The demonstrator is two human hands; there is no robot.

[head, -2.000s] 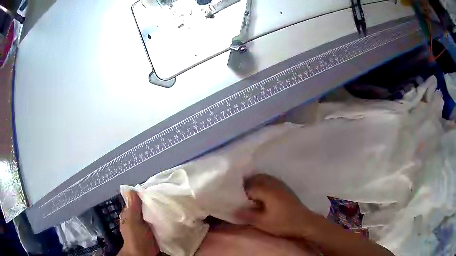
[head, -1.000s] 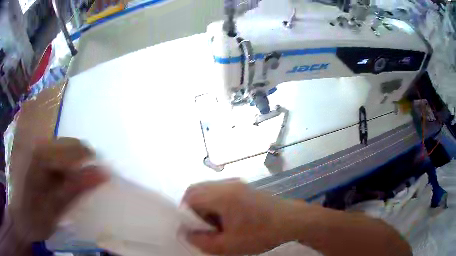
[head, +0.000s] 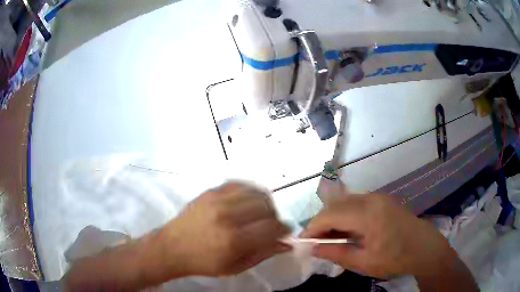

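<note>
A thin white fabric piece lies on the table at the left and runs under my left hand to the front edge. My left hand pinches its edge at the lower middle. My right hand pinches the same edge just to the right, and a narrow folded strip shows between its fingers. The hands nearly touch. The white sewing machine head with a blue stripe stands beyond them. Its needle area is washed out by glare.
Black thread snips lie on the table right of the needle area. A hinged metal guide stands beside it. The grey ruler edging runs along the front right. White cloth is heaped below the edge. A brown covering is at the left.
The fabric came up from the front edge onto the table. Since the last earlier frame, my left hand moved right, beside my right hand, which also shifted right. The view moved closer to the machine.
</note>
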